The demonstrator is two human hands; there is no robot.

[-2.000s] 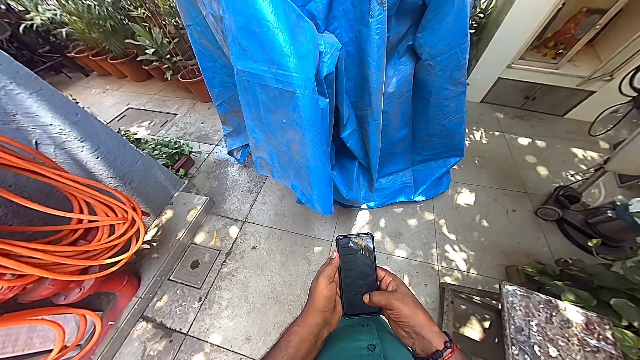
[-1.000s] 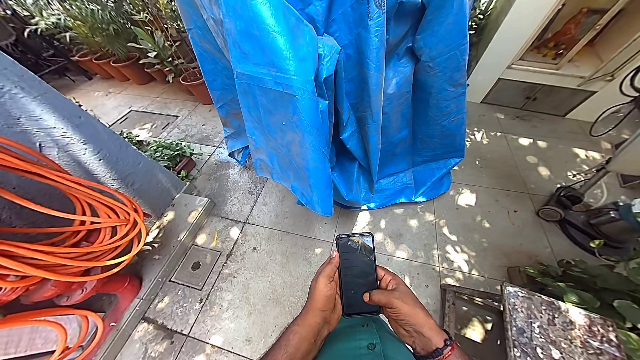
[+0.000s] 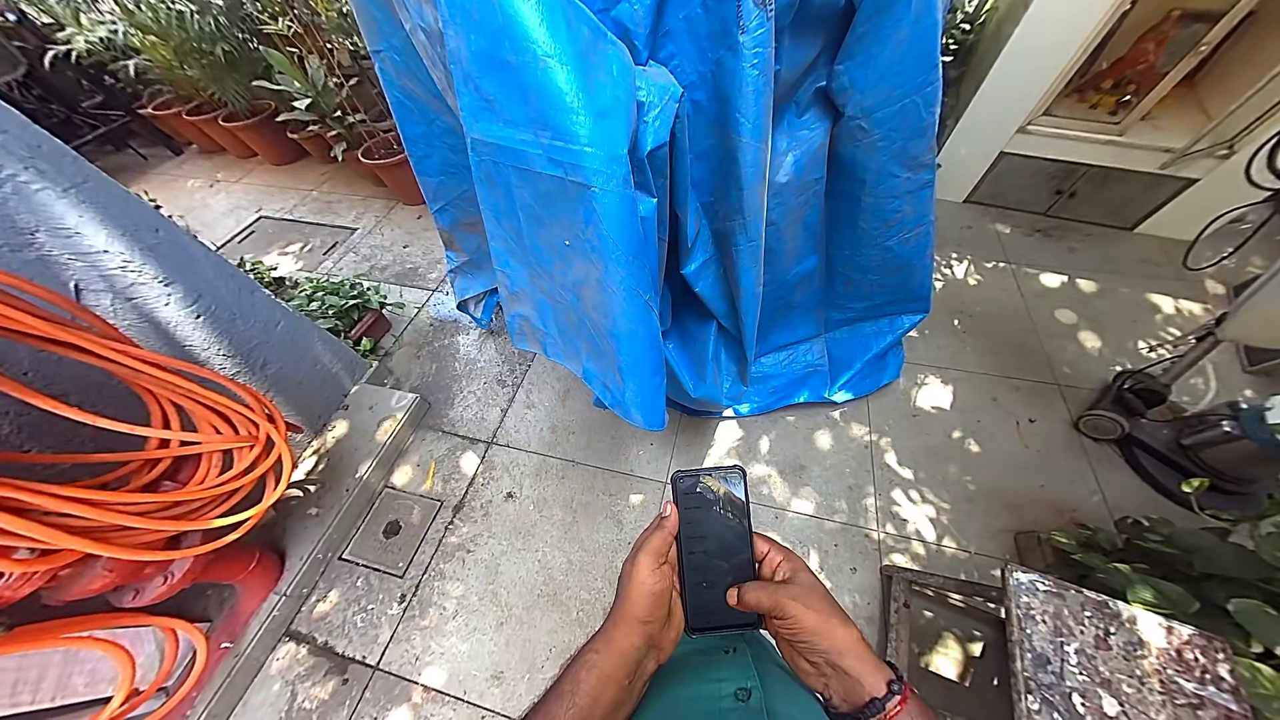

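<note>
A black smartphone (image 3: 714, 560) is held upright at the lower middle of the view, its dark screen facing me and reflecting the surroundings. My left hand (image 3: 650, 590) grips its left edge, the thumb along the side. Around the lower right edge is my right hand (image 3: 800, 600), with its thumb resting on the lower part of the screen. A dark bracelet and a red one circle my right wrist. The fingers behind the phone are hidden. Below it shows a green buttoned garment (image 3: 735, 670).
A blue tarpaulin (image 3: 700, 220) hangs to the paved floor ahead. Orange hose coils (image 3: 200, 450) lie left beside a grey pillar (image 3: 170, 260). Right are a wheeled machine (image 3: 1150, 430), a paint-spattered board (image 3: 1110, 640) and leafy plants (image 3: 1130, 560). Terracotta pots (image 3: 265, 135) stand at the back left.
</note>
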